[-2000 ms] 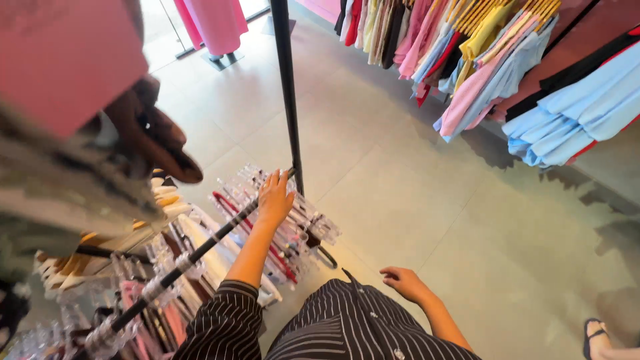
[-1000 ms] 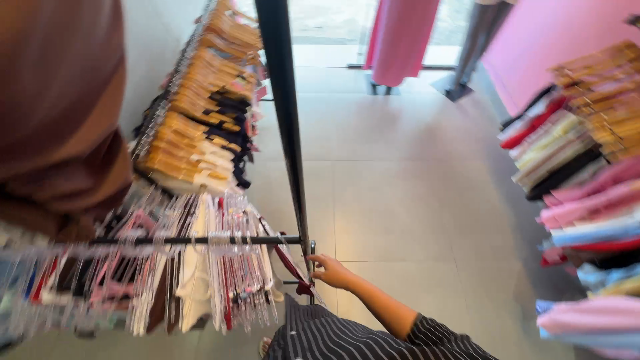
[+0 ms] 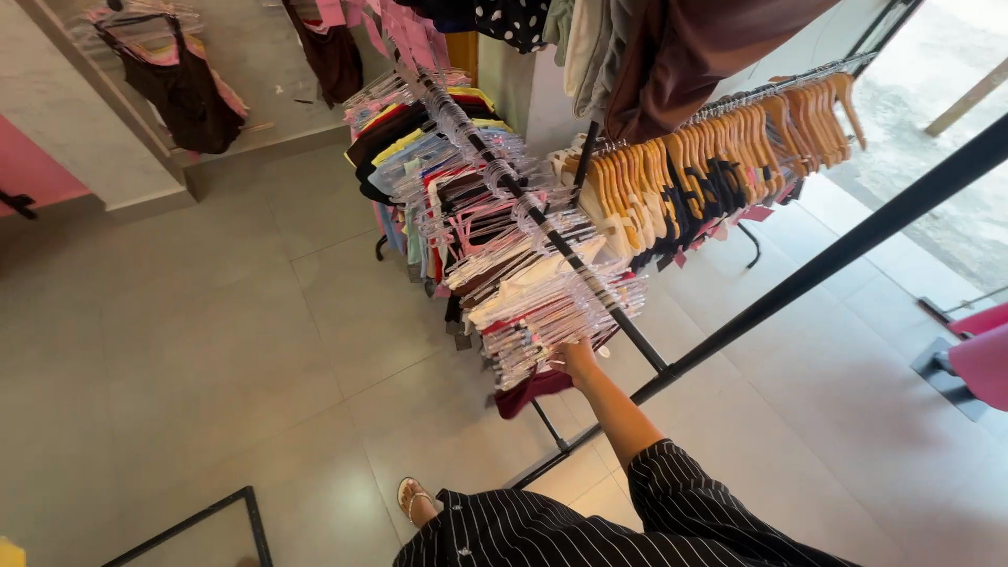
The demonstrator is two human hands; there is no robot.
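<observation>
My right hand [image 3: 573, 361] reaches down to the near end of a packed row of clothes on clear plastic hangers [image 3: 543, 319]. Its fingers touch the last hangers, just above a dark red garment [image 3: 535, 387]; whether they grip one is hidden. The hangers hang from a black metal rail [image 3: 543, 224], which meets a slanting black rack post [image 3: 732, 315] to the right of my hand. White, brown, red, blue and yellow garments fill the row. My left hand is not in view.
Wooden hangers with clothes [image 3: 709, 173] hang on another rail behind. A brown satin garment [image 3: 677, 63] hangs overhead. A black metal frame [image 3: 197, 520] lies low at the lower left. Dark tops [image 3: 185, 94] hang by the wall. A pink garment [image 3: 984, 358] is at far right.
The view has swung far to the left. My right hand has gone from the rail's end by the post to the clothes on hangers. My left hand, on the rail two seconds ago, has left view.
</observation>
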